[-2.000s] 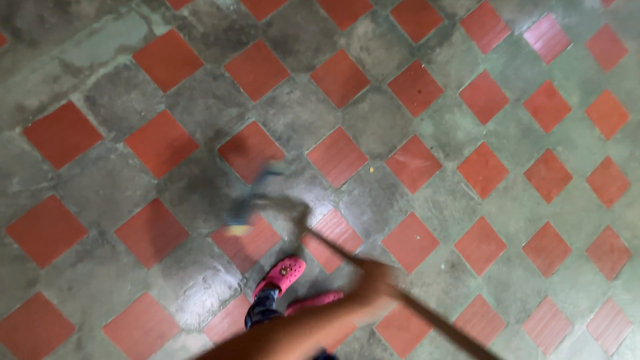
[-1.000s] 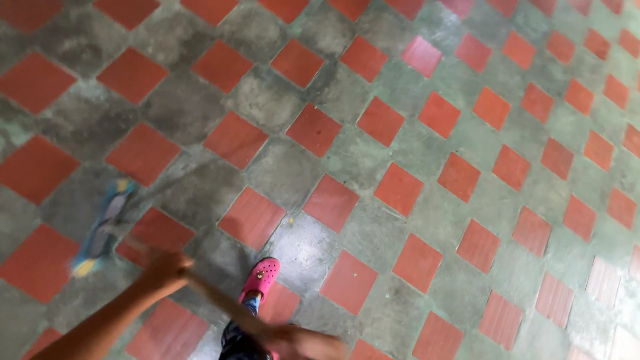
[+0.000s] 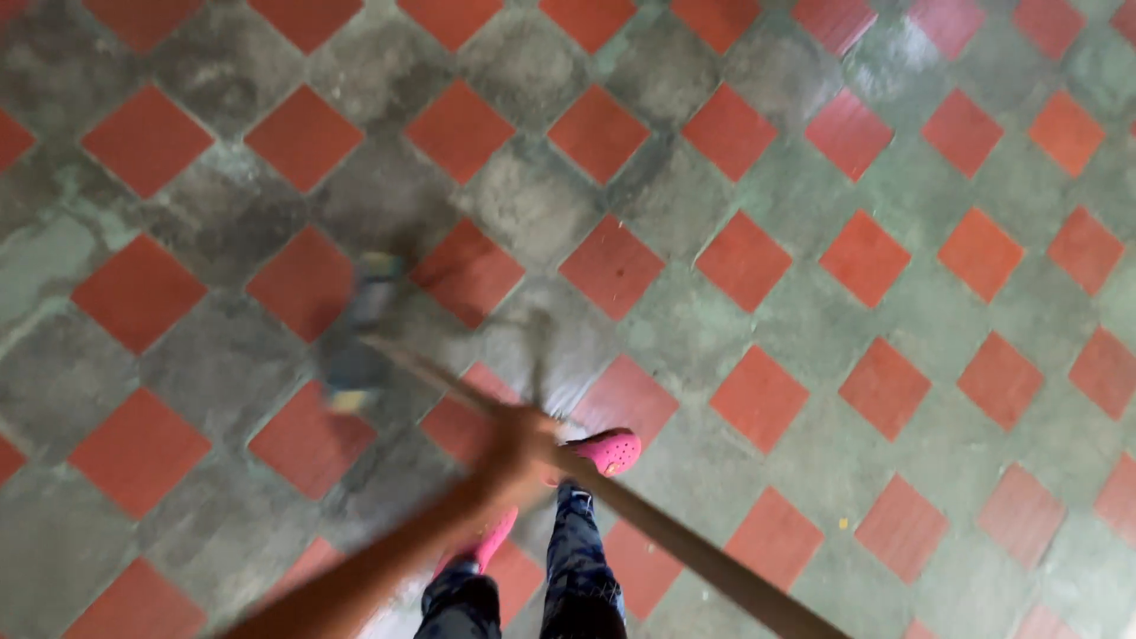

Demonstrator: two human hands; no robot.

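Note:
My left hand (image 3: 519, 444), blurred, is closed around the wooden pole (image 3: 692, 550) of a broom or floor brush. The pole runs from the lower right up to a blurred blue head with yellowish ends (image 3: 353, 359), which lies on the tiled floor to the upper left of the hand. My right hand is out of view, as is the far end of the pole.
The floor has red diamond tiles (image 3: 750, 399) among grey-green squares. My feet in pink clogs (image 3: 612, 451) stand below and beside the pole. A small yellow bit (image 3: 843, 524) lies on the floor at the lower right.
The brush head was farther left, near the view's edge, one second ago and has moved right. My right hand, at the bottom then, has left the view. The view has shifted.

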